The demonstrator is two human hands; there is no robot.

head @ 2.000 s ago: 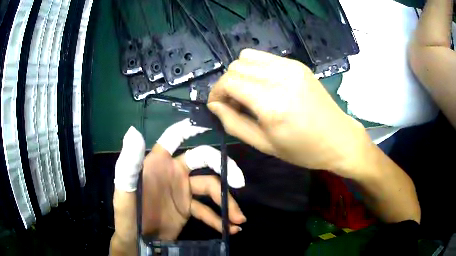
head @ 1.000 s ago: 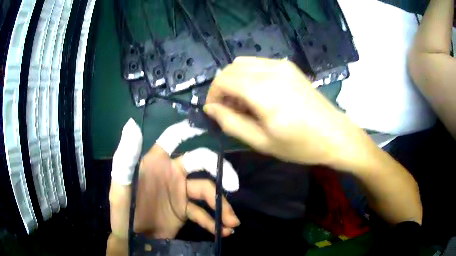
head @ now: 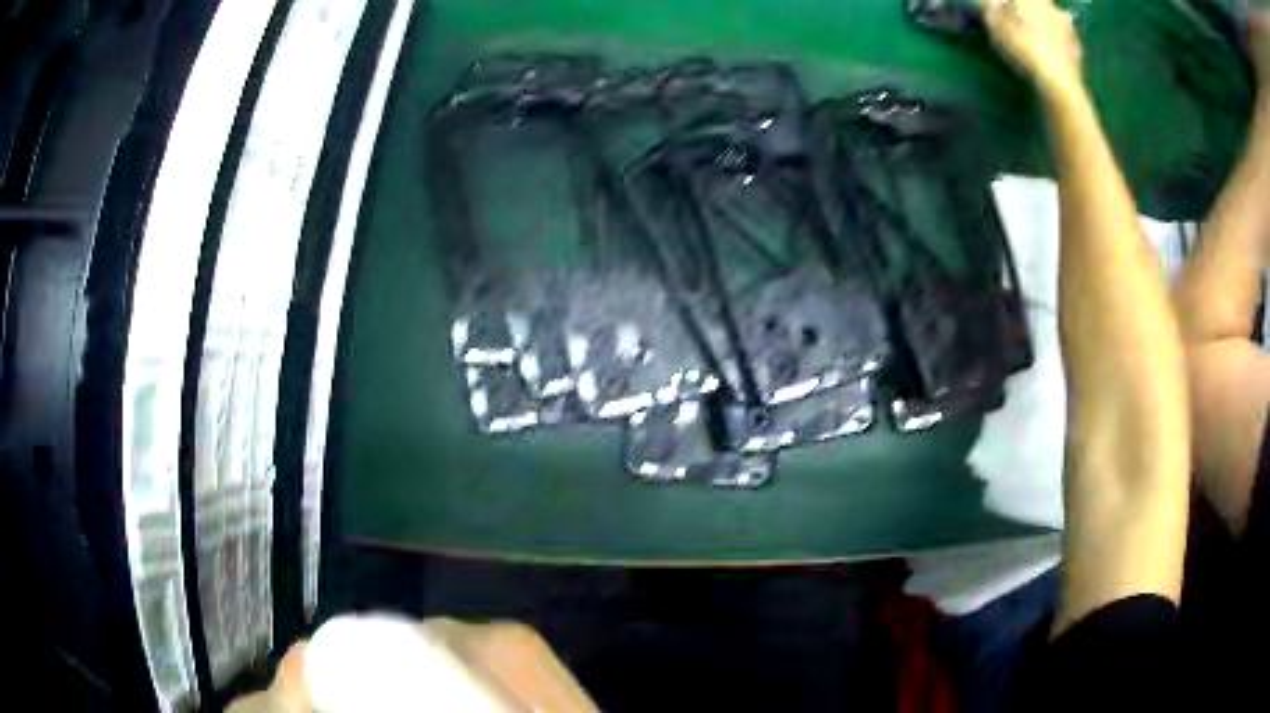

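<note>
Black phone middle frames (head: 822, 334) lie overlapping in a pile on the green surface (head: 669, 515), solid plates toward me. My left hand (head: 432, 669) is at the bottom edge, blurred and cut off, with a white finger cot showing; no frame shows in it, and its fingertips are unclear. My right arm stretches up the right side. My right hand (head: 1033, 39) is small and blurred at the top edge, beside a dark piece (head: 947, 14), perhaps a frame; whether it grips this is unclear.
Tall stacked black trays with white bands (head: 265, 348) stand at left. White sheets (head: 1024, 418) lie at right, partly behind my arm. Another person's arm (head: 1230, 404) is at the right edge. More dark thin items (head: 1170, 84) lie at upper right.
The view has shifted, showing the whole pile lower down. My right hand has left the held frame and reached far up right. My left hand is lower, and the held frame no longer shows.
</note>
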